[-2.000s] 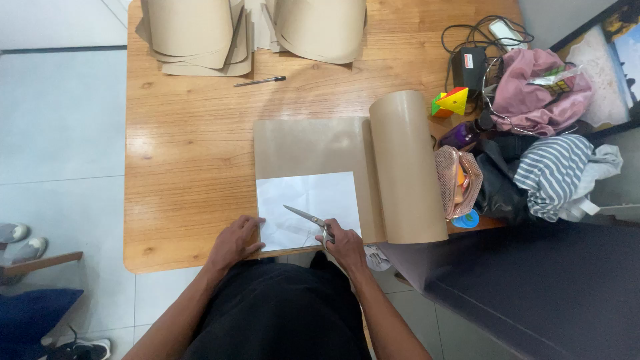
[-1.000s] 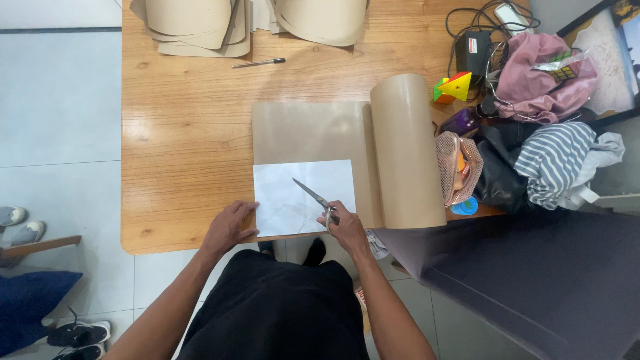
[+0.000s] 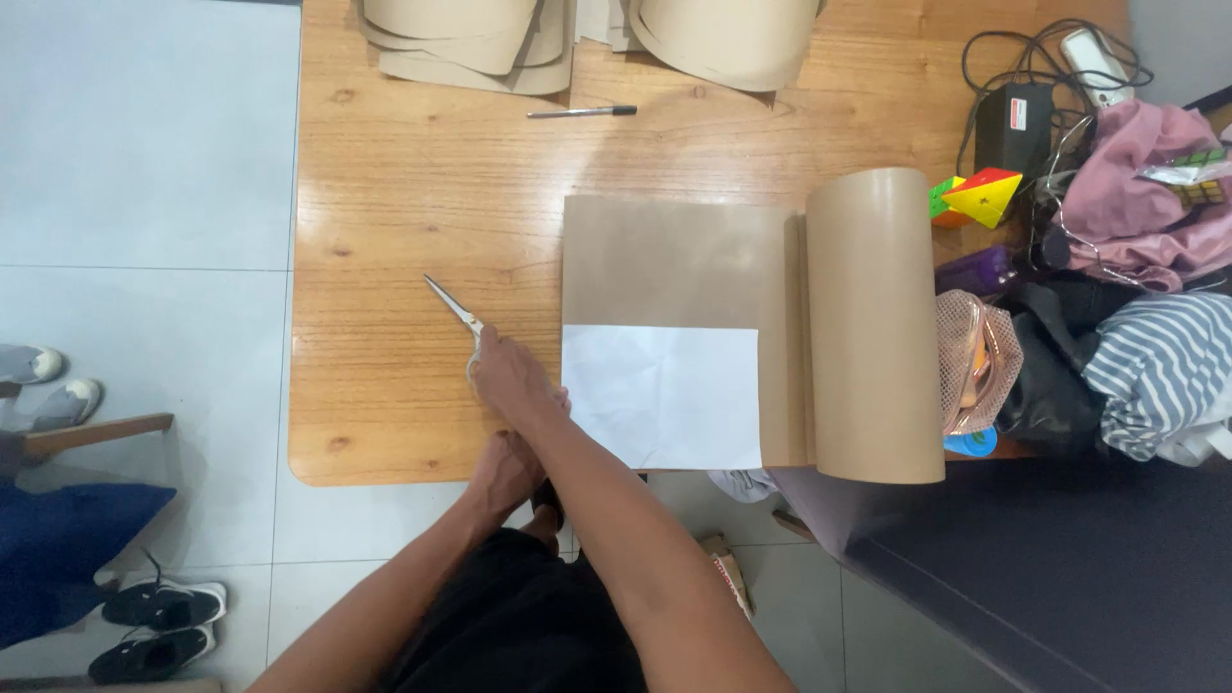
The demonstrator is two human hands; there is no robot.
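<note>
My right hand (image 3: 515,375) has crossed over my left forearm side and grips a pair of metal scissors (image 3: 454,303) by the handles, their blades together and pointing up and left over the wooden table (image 3: 404,192). Beneath it, my left hand (image 3: 507,470) rests at the table's front edge; its fingers are partly hidden by the right arm. A white sheet of paper (image 3: 664,395) lies just right of both hands, on the flat end of brown kraft paper (image 3: 674,260). The paper's roll (image 3: 874,327) lies at the sheet's right.
Cut brown paper pieces (image 3: 462,58) are stacked at the back, with a pen (image 3: 582,112) before them. At the right are a colourful twisty puzzle (image 3: 982,197), a mesh pouch (image 3: 972,366), a black power adapter (image 3: 1011,130), cables and clothes. A dark grey surface (image 3: 1039,558) adjoins the front right.
My right hand has carried the scissors left, off the white sheet and over the bare wood. The right arm now crosses above my left hand.
</note>
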